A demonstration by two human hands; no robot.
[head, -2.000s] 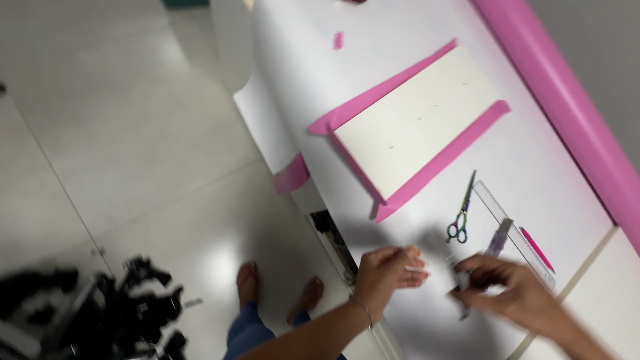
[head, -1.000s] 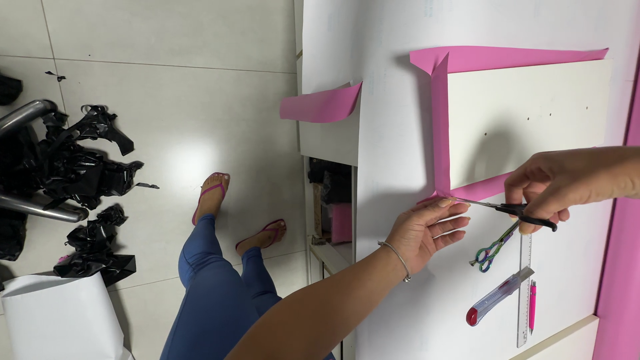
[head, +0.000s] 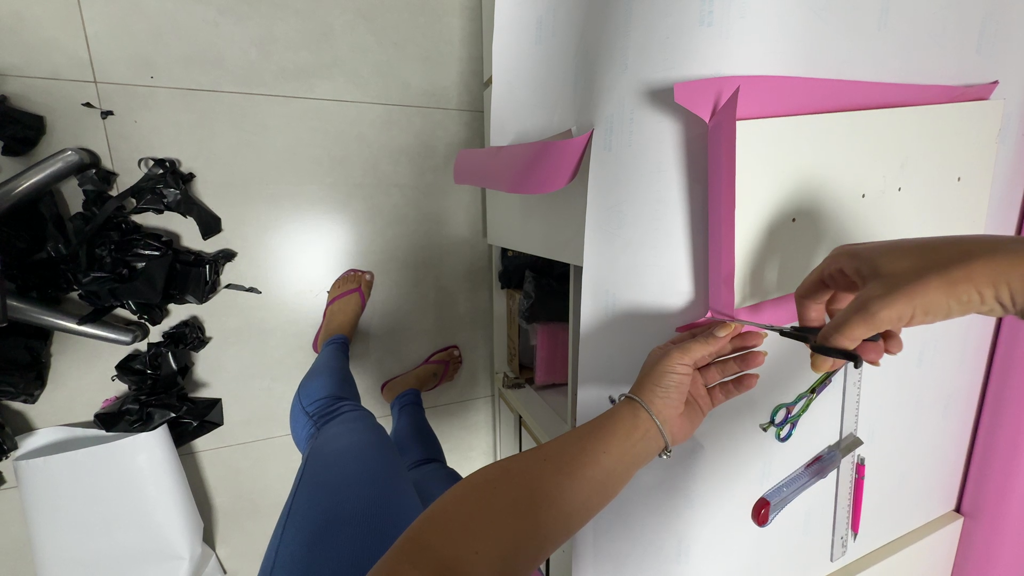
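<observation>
A white board (head: 860, 192) with several small holes lies on the paper-covered table, with pink sheet (head: 722, 208) projecting around its edges and folded up along its left side. Black-handled scissors (head: 828, 344) are in my right hand (head: 880, 300), their blades pointing left at the pink sheet's lower-left corner. My left hand (head: 696, 372) pinches that corner between thumb and index finger, beside the blade tips; the other fingers are spread. Below my right hand lie rainbow-coloured scissors (head: 792, 412), a snap-off utility knife (head: 804, 480), a clear ruler (head: 842, 496) and a pink pen (head: 858, 496).
A pink strip (head: 524, 166) hangs over the table's left edge above an open compartment (head: 540, 320). A large pink roll (head: 996, 448) runs along the right. Black plastic scraps (head: 160, 264), metal chair legs (head: 72, 320) and a white paper-like container (head: 108, 504) are on the floor.
Both hands were over the table below the board two seconds ago; they have moved up to its pink corner. Since one second ago they have hardly moved. The view has turned strongly.
</observation>
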